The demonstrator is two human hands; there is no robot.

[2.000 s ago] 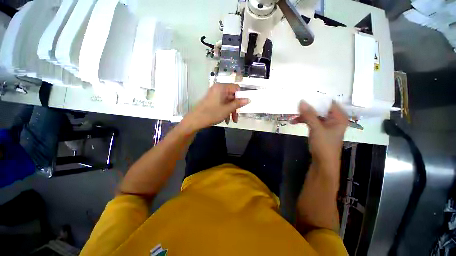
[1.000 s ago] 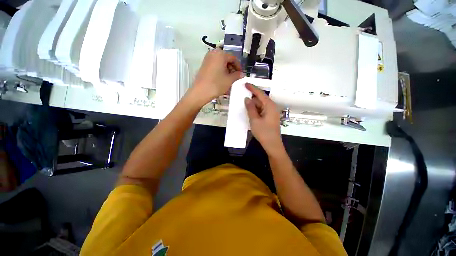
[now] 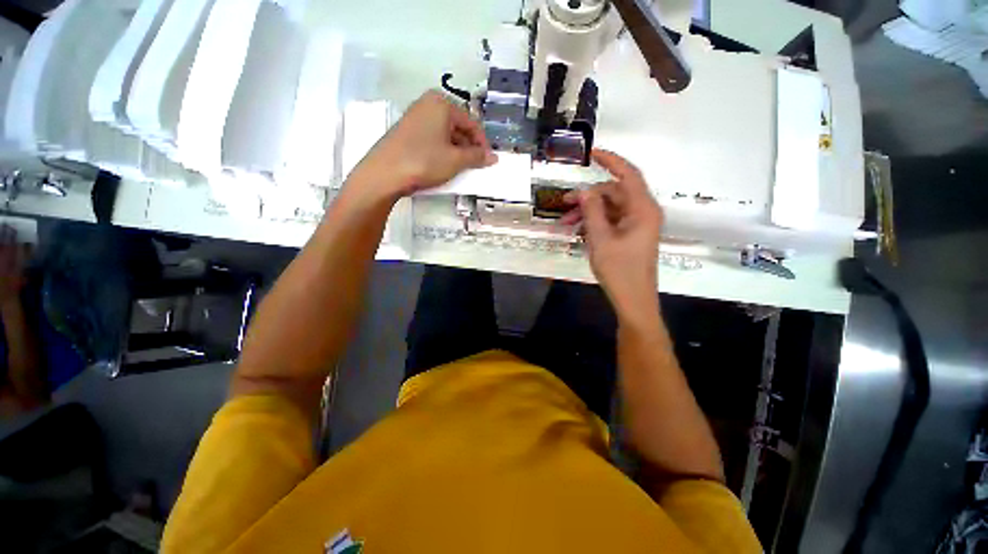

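Observation:
The white fabric strip (image 3: 477, 182) lies crosswise at the front of the sewing head, its edge by the dark presser parts (image 3: 564, 145). My left hand (image 3: 439, 146) pinches the strip's back edge, left of these parts. My right hand (image 3: 618, 211) is just right of them, thumb and fingers apart, with nothing visible held. Its fingertips are near the needle plate opening (image 3: 550, 200), a dark rectangle in front of the strip. The strip's right end is hard to tell from the pale machine.
Narrow white strips (image 3: 363, 135) stand left of the machine, with wide white stacked panels (image 3: 217, 97) farther left. A white pile (image 3: 796, 152) lies on the bed's right end beside a yellow label (image 3: 826, 141). A dark lever (image 3: 653, 49) slants from the head. Another person's arm shows far left.
The strip has turned from pointing toward me to lying crosswise, leftward. My left hand has moved left with it. My right hand has moved right and its fingers have come off the strip.

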